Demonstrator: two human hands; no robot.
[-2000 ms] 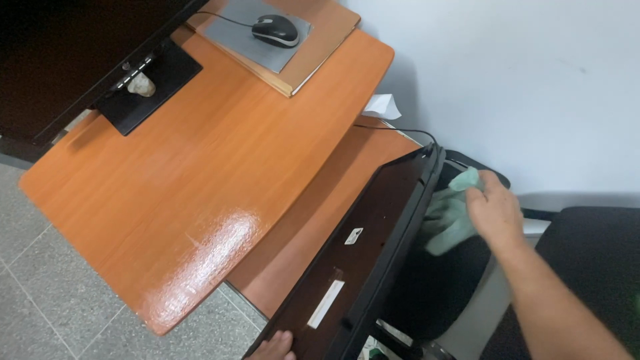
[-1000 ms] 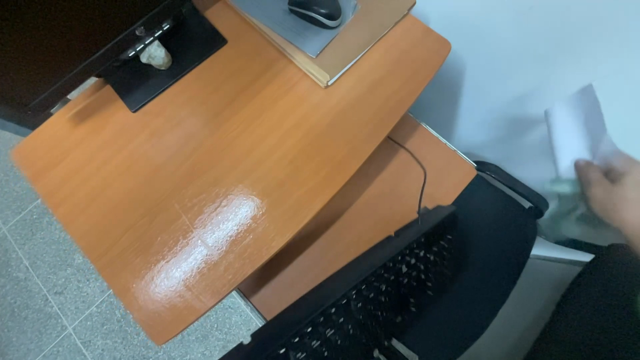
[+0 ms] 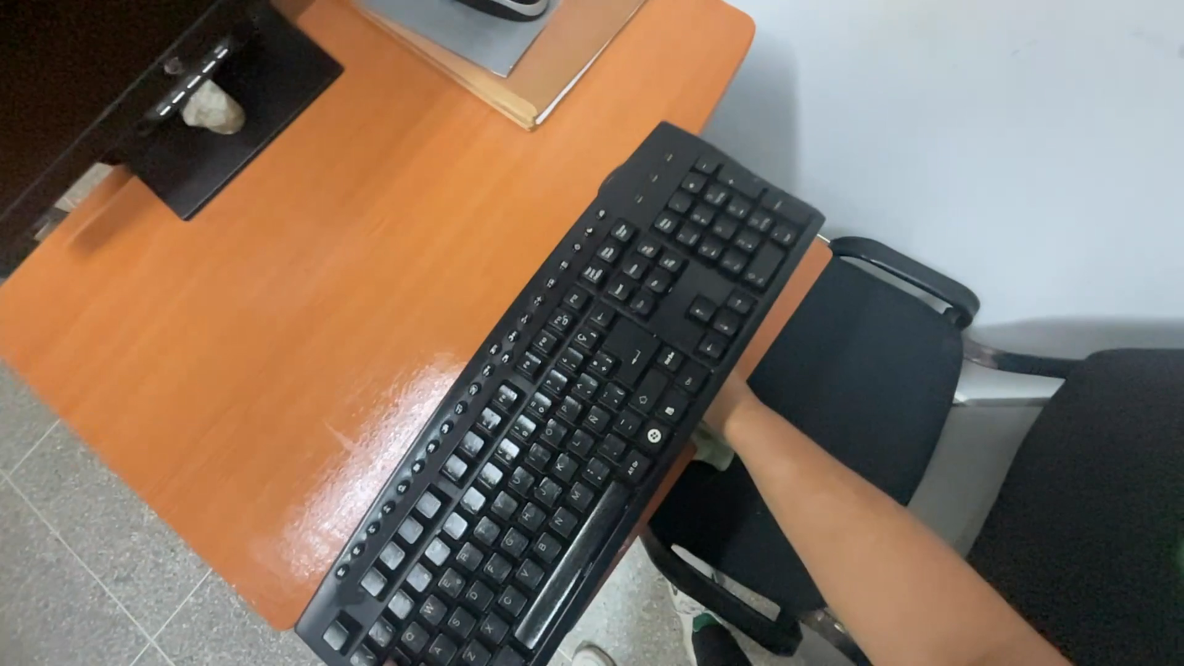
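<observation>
A black computer keyboard (image 3: 555, 416) lies slantwise across the view, keys up, over the front edge of an orange-brown wooden desk (image 3: 277, 305). At its lower left end, only a sliver of my left hand (image 3: 390, 661) shows at the bottom edge of the view, gripping that end. My right hand (image 3: 731, 404) reaches in from the right and goes behind the keyboard's near long edge, so its fingers are hidden. A bit of pale green cloth (image 3: 712, 450) shows just below the wrist, partly covered by the keyboard.
A black monitor stand (image 3: 268, 102) with a pale stone-like lump (image 3: 214, 108) stands at upper left. A folder (image 3: 592, 37), a grey mouse pad (image 3: 504, 42) and a black mouse (image 3: 513, 7) lie at the top. Black chairs (image 3: 860, 361) are at right, beside a white wall (image 3: 971, 139).
The keyboard, underside showing two seconds ago, now has its keys up and lies farther over the desk. My right hand has moved from beside the wall to behind the keyboard.
</observation>
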